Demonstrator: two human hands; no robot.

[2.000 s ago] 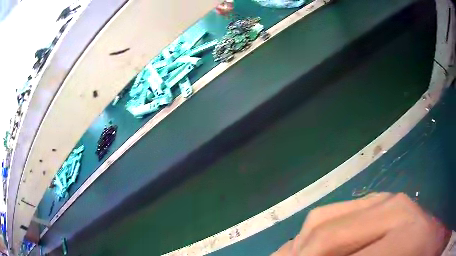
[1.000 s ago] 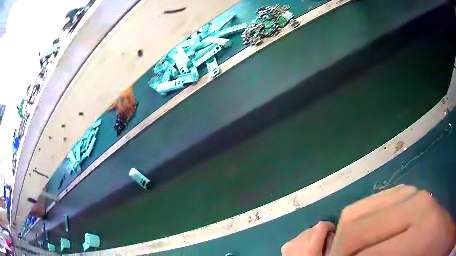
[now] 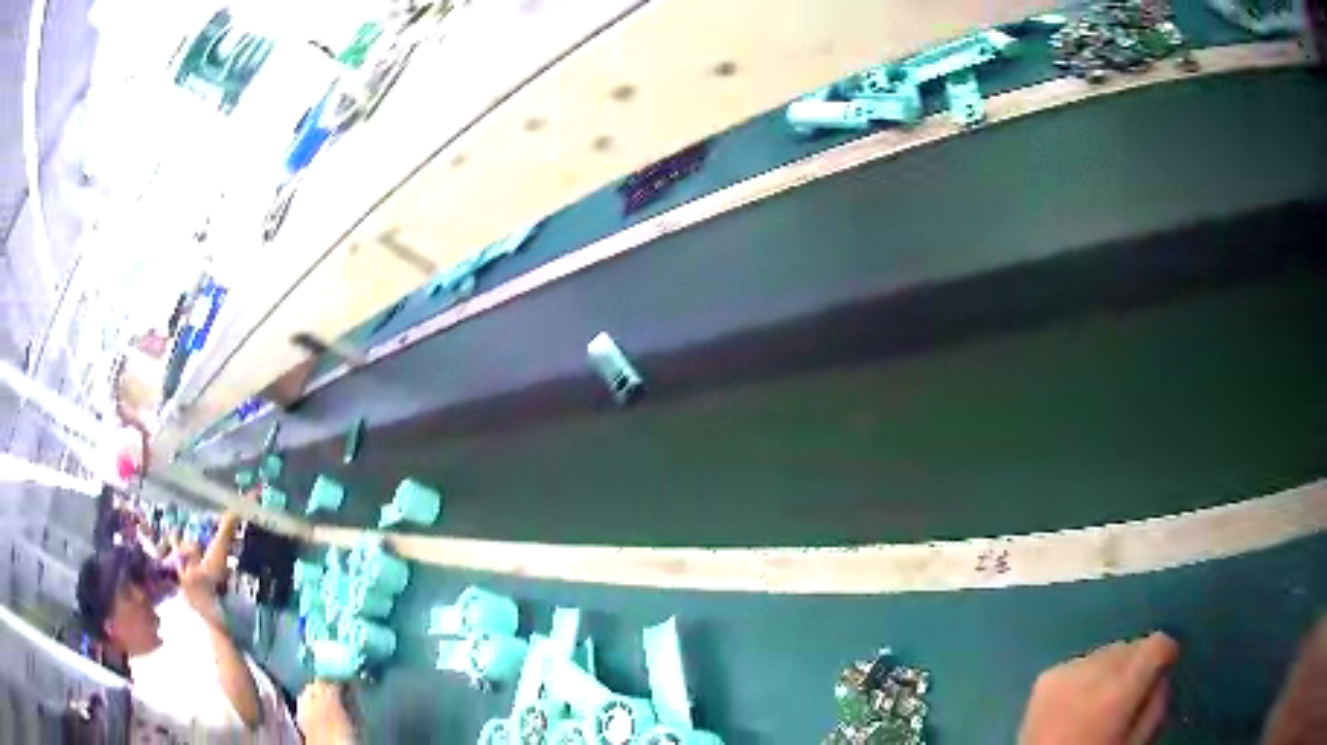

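Observation:
My left hand (image 3: 1099, 693) is at the lower right, over the near green bench, its fingers curled; nothing shows in its grip. My right hand (image 3: 1300, 699) is at the right edge, blurred and mostly cut off. A pile of circuit boards (image 3: 881, 699) lies on the bench to the left of my left hand. Turquoise fan bodies with open handles (image 3: 582, 706) are heaped further left, cut off by the lower edge.
The green conveyor (image 3: 931, 437) carries a turquoise piece (image 3: 614, 367) and fan bodies (image 3: 411, 504). A pale rail (image 3: 815, 566) borders it. The far bench holds turquoise strips (image 3: 873, 105), circuit boards (image 3: 1118, 40) and a dark heap (image 3: 664, 178). A person (image 3: 182, 662) sits at the left beside more fans (image 3: 349, 590).
The view has swung left along the line. The near fan bodies, board pile and seated person now show. The turquoise conveyor piece appears further right, and my hands lie nearer the right edge.

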